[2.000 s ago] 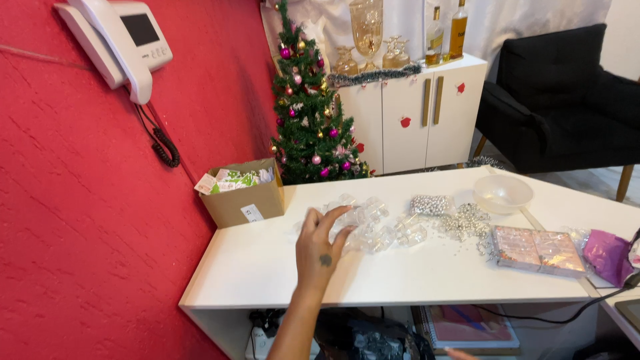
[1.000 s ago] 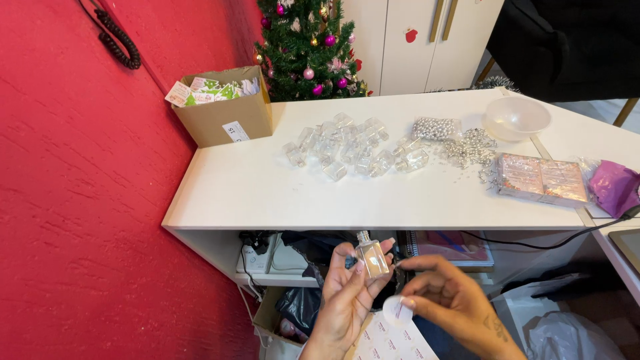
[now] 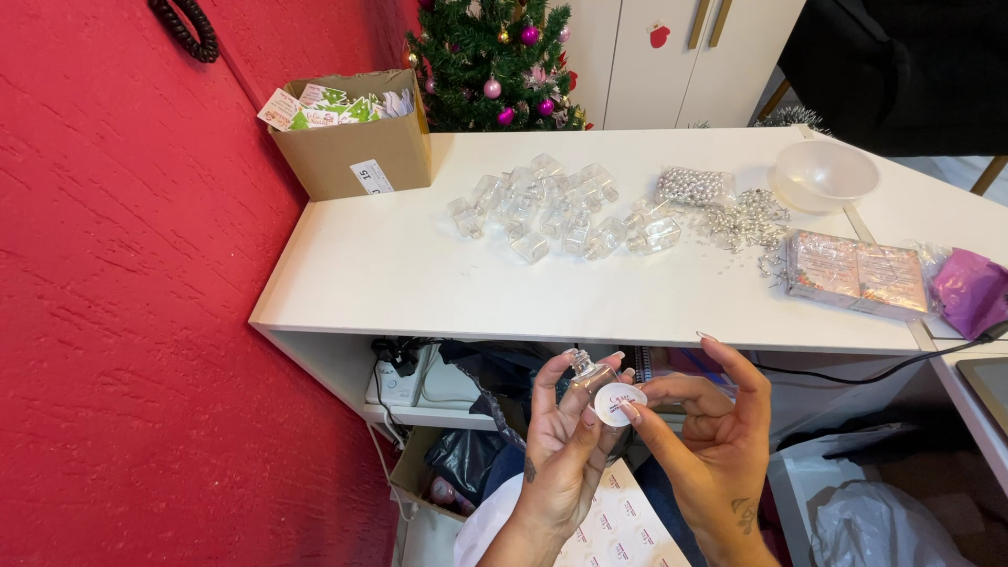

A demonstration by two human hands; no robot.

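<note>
My left hand [image 3: 555, 441] holds a small clear bottle [image 3: 585, 378], uncapped and tilted, below the front edge of the white table. Between the thumb and fingers of my right hand [image 3: 701, 441] is a round white sticker [image 3: 620, 404] bearing writing, which lies over the lower part of the bottle; whether it is stuck down I cannot tell. A sheet of round labels [image 3: 618, 524] lies beneath my hands. More clear bottles [image 3: 528, 246] are heaped on the white table [image 3: 378, 276].
On the table stand a cardboard box [image 3: 354, 153] of printed cards, a bag of silvery beads [image 3: 693, 186], loose silvery pieces [image 3: 748, 220], a plastic bowl [image 3: 825, 177], wrapped packs [image 3: 857, 276] and a purple pouch [image 3: 972, 291]. Cables and bags fill the shelf below.
Two seconds ago my left hand was at the heap of bottles; now it holds one before me. Since one second ago, my right hand has brought the sticker against the bottle.
</note>
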